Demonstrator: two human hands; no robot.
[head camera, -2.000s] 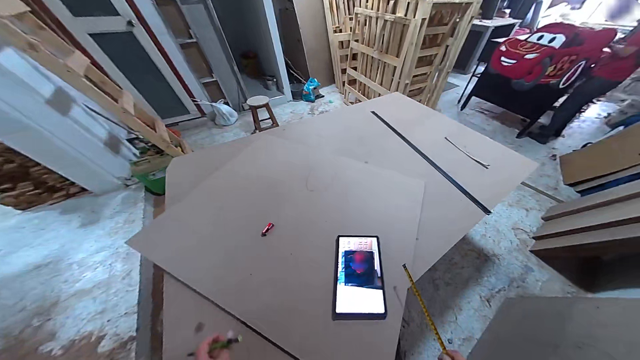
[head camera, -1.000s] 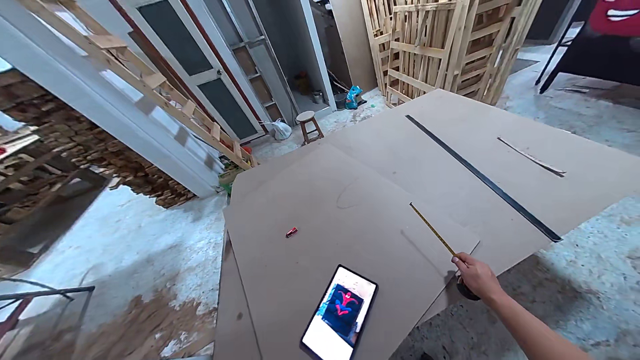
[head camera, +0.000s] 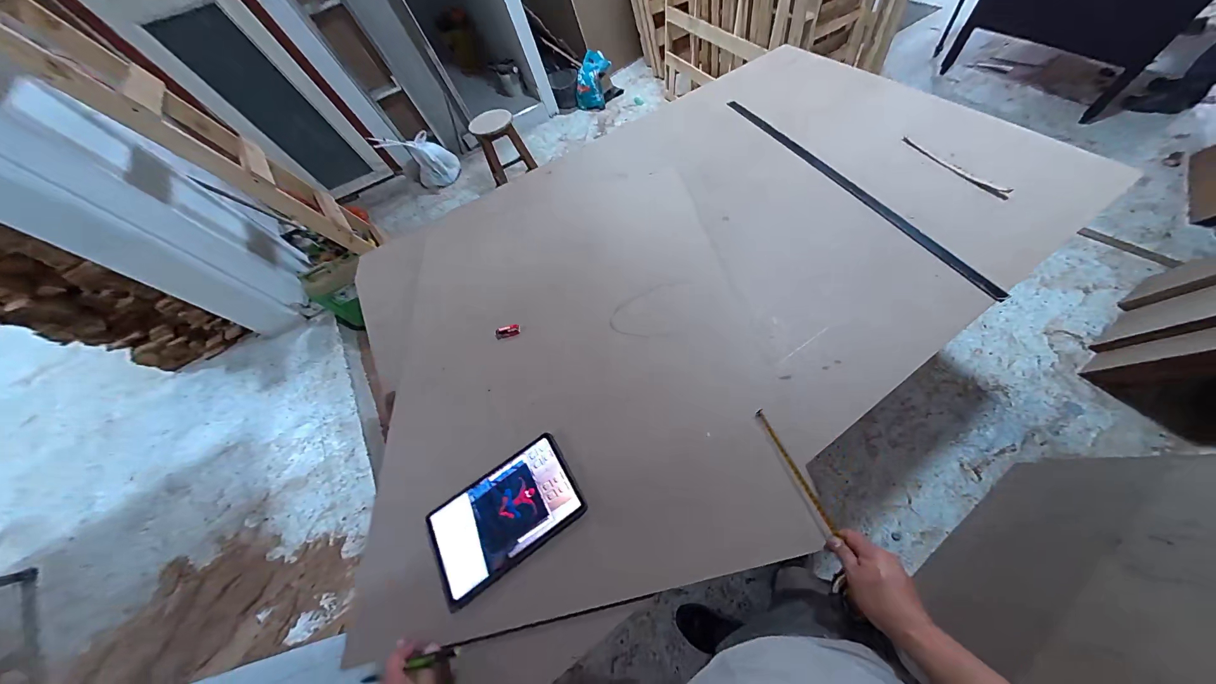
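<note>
My right hand (head camera: 876, 581) is closed around a tape measure, near the board's right front corner; its yellow blade (head camera: 796, 475) reaches out over the board (head camera: 617, 399). At the lower left, partly cut off by the frame, my left hand (head camera: 410, 663) holds a small green and dark tool (head camera: 432, 656) at the board's near edge; its kind is unclear. A tablet (head camera: 507, 521) with a lit picture lies between the hands. Beyond it rests a small red object (head camera: 508, 332). A long black metal straightedge (head camera: 864, 199) and a thin bent strip (head camera: 958, 168) lie farther off.
A round wooden stool (head camera: 491, 123) and a white plastic bag (head camera: 433, 160) stand past the far left edge. Wooden frames (head camera: 731, 43) are behind the board. Stacked panels (head camera: 1159, 328) stand at right, with another sheet (head camera: 1073, 560) at the lower right.
The view has shifted. My left hand, out of view one second ago, shows again at the lower left. The right hand still holds the tape with its blade out.
</note>
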